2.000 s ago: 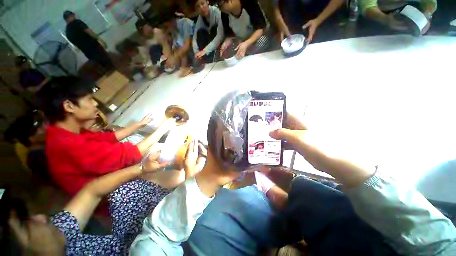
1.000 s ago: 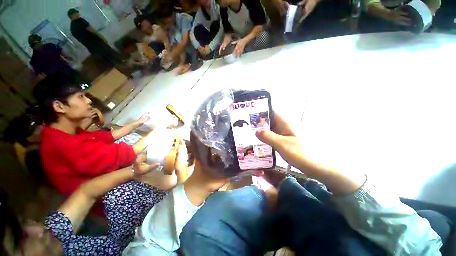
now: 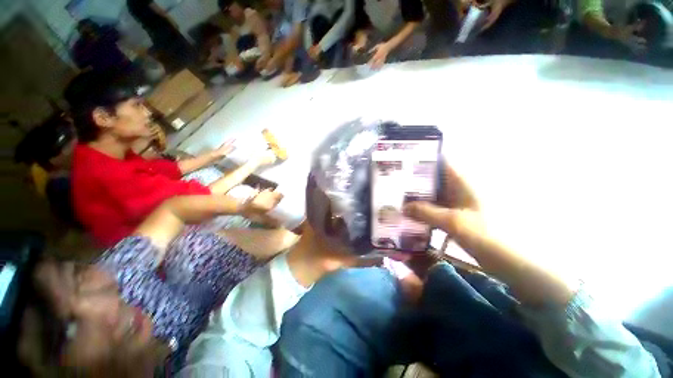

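Note:
A smartphone [image 3: 404, 193] with a bright screen of pictures is upright in my right hand [image 3: 459, 210], with the thumb over the screen. A dark round item [image 3: 319, 203] stands behind and left of the phone, wider than the phone, its right part hidden. Crinkled clear plastic [image 3: 344, 168] covers it. My left hand [image 3: 330, 255] is mostly hidden at the lower edge of the round item and holds it from below. Both are above my jeans-clad knees.
A large white glaring surface [image 3: 546, 148] lies beyond. At left sit a person in red [image 3: 136, 192] and a person in patterned clothes [image 3: 199, 269], close to my left arm. A yellow-brown item [image 3: 274, 145] is near the red sleeve. A cardboard box [image 3: 177, 96] and more seated people are at the far side.
The phone and round item shift right in the view as the camera moves. The neighbour in patterned clothes shows more of their head at lower left. My thumb is slightly lower on the screen.

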